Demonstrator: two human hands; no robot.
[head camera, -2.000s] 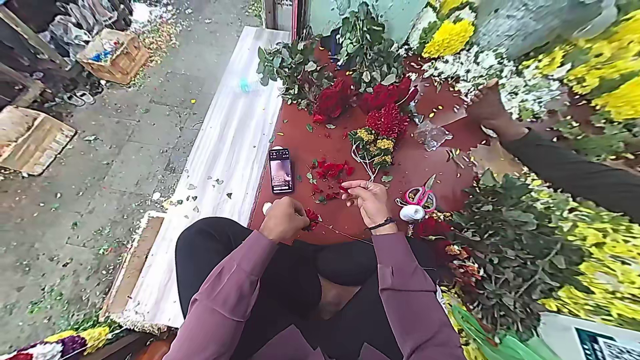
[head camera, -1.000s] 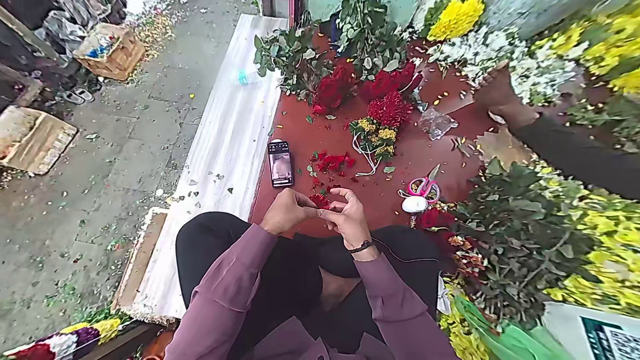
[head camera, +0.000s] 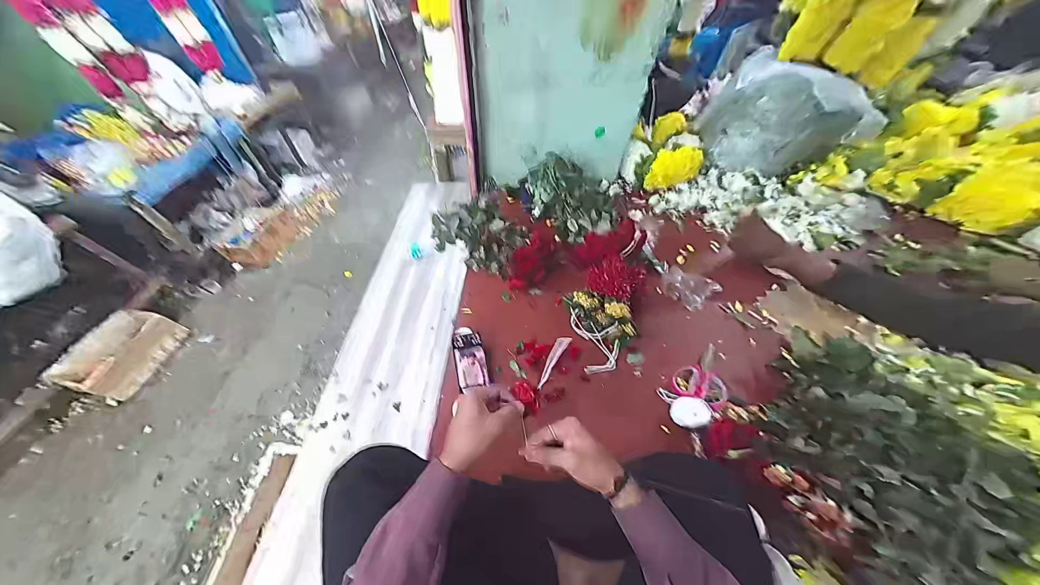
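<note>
My left hand (head camera: 485, 424) pinches a small red flower (head camera: 525, 395) by its base, low over the red tabletop (head camera: 642, 431). Just right of it, my right hand (head camera: 573, 455) has its fingers closed on a thin thread (head camera: 524, 431) that runs toward the flower. A phone (head camera: 470, 360) with a lit screen lies beyond my left hand. Loose red petals (head camera: 536, 353) and a white strip (head camera: 555, 360) lie ahead of my hands. Farther off is a red and yellow flower bunch (head camera: 603, 311) with white string. A white thread spool (head camera: 691, 412) sits beside pink-handled scissors (head camera: 700, 383) to the right.
Red roses (head camera: 532, 256) and leafy stems (head camera: 569, 195) stand at the back. Another person's dark-sleeved arm (head camera: 894, 305) reaches in from the right, over the table. A large heap of green leaves (head camera: 877, 455) lies at the right. A white board (head camera: 382, 325) edges the left side, above a walkway.
My hands, close together a second ago, are now slightly apart, with the red flower showing at my left fingertips. The view has tilted up, bringing in more of the walkway and stalls.
</note>
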